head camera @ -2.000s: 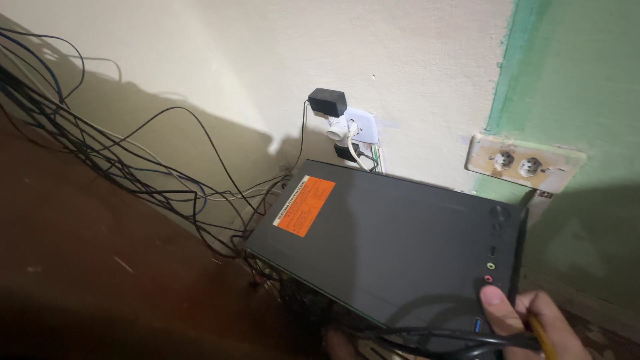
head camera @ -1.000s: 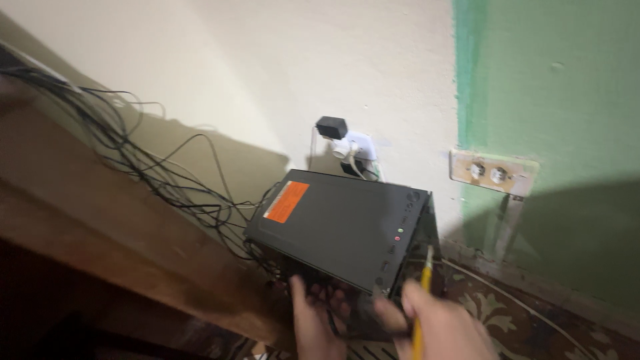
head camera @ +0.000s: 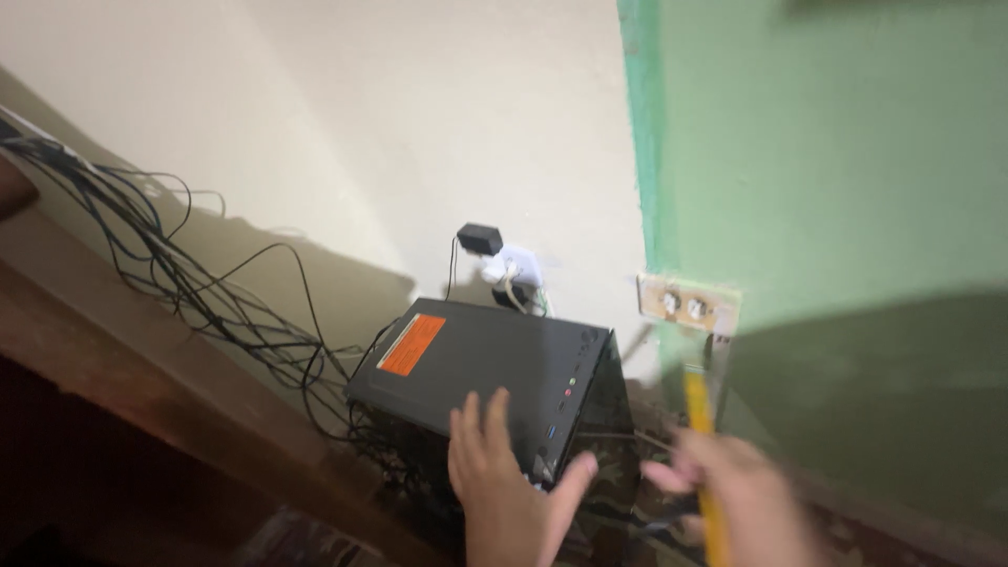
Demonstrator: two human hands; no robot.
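A black desktop computer tower [head camera: 496, 362] stands on the floor by the wall, an orange label [head camera: 412, 345] on its top and ports along the top's front edge. My left hand [head camera: 508, 472] has its fingers spread over the near side of the tower's top; whether it touches the panel cannot be told. To the right of the tower, my right hand [head camera: 724, 480], blurred, holds a slim yellow pencil-like object [head camera: 703, 457] with its tip pointing up. The lower part of the tower is dark and partly behind my left hand.
Tangled black cables [head camera: 228, 315] run from the upper left to behind the tower. A black power adapter [head camera: 479, 239] and plugs sit at a white wall outlet [head camera: 520, 265]. Farther right is an old double outlet [head camera: 688, 303]. A brown wooden edge [head camera: 173, 394] crosses the lower left.
My left hand has come up from the tower's lower near side to over its top. My right hand, with the yellow object, has moved away from the tower's front corner to the right.
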